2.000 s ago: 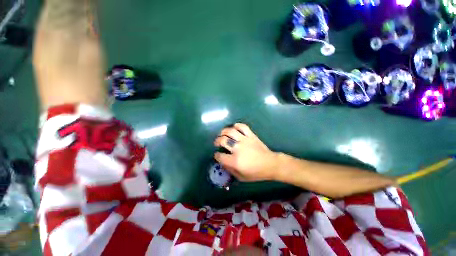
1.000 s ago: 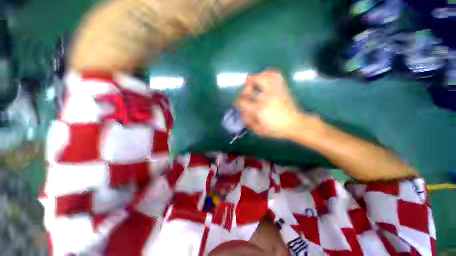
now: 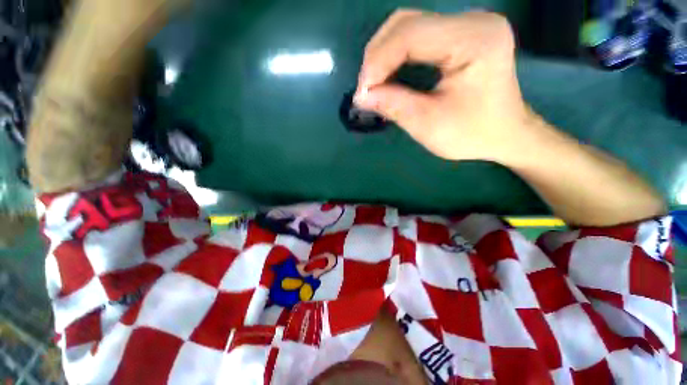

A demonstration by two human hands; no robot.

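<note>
My right hand (image 3: pixel 452 90) is at the upper centre. Its thumb and index fingertip are pinched together on a tiny white plug (image 3: pixel 363 96). A dark round part (image 3: pixel 364 119) lies just under and beside these fingertips on the glossy green surface (image 3: pixel 271 143); the fingertips hide some of it. Its wires are too small to tell. My left forearm rises along the left side and is blurred. My left hand is out of the picture beyond the top edge.
A white-faced round part (image 3: pixel 184 148) with a black rim lies beside my left forearm, with dark parts around it. Circuit boards (image 3: pixel 627 41) stand at the upper right. Yellow lines (image 3: pixel 533 222) run near my shirt.
The view has shifted. My left forearm has swung from across the top back to the left side. My right hand has turned, its fingertips now pinching beside the round part.
</note>
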